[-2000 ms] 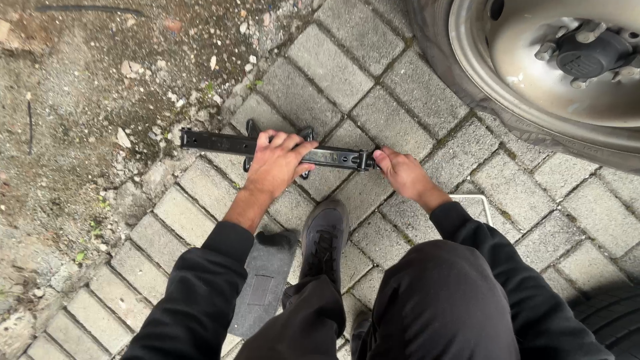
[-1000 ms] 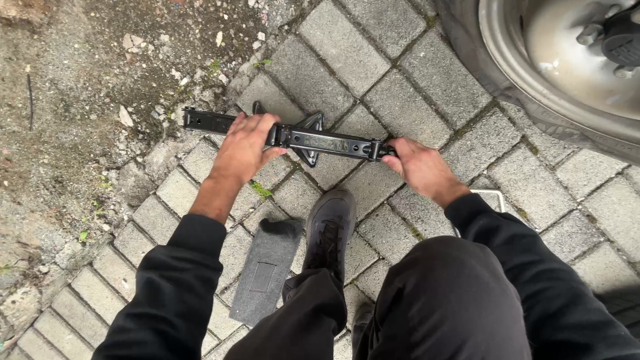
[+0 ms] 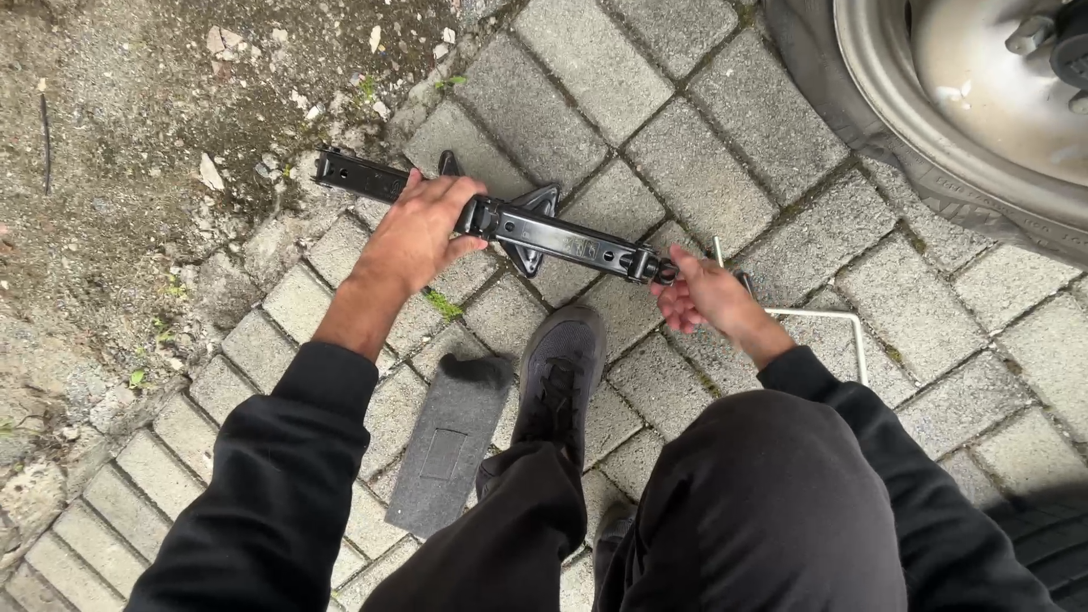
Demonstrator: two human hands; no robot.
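Observation:
A black metal scissor jack (image 3: pixel 565 236) lies across the view over the paving, its base plate showing beneath the arms. My left hand (image 3: pixel 425 221) grips the jack left of its middle joint, thumb on the near side. At the jack's right end my right hand (image 3: pixel 701 293) is at the screw eye, thumb up beside it and the other fingers curled below; how firmly it holds is not plain. A bent pale metal crank rod (image 3: pixel 816 314) lies on the pavers, partly hidden behind my right hand.
A wheel with a steel rim (image 3: pixel 884 76) and a slack-looking tire stands at the upper right. Another tire (image 3: pixel 1050 531) shows at the lower right. A dark grey felt piece (image 3: pixel 450 442) lies beside my shoe (image 3: pixel 561 374). Rough ground with stones (image 3: pixel 212 170) borders the pavers at left.
My left hand has shifted left along the jack from its place two seconds ago. My right hand's fingers have changed their hold at the screw end. The view has moved closer.

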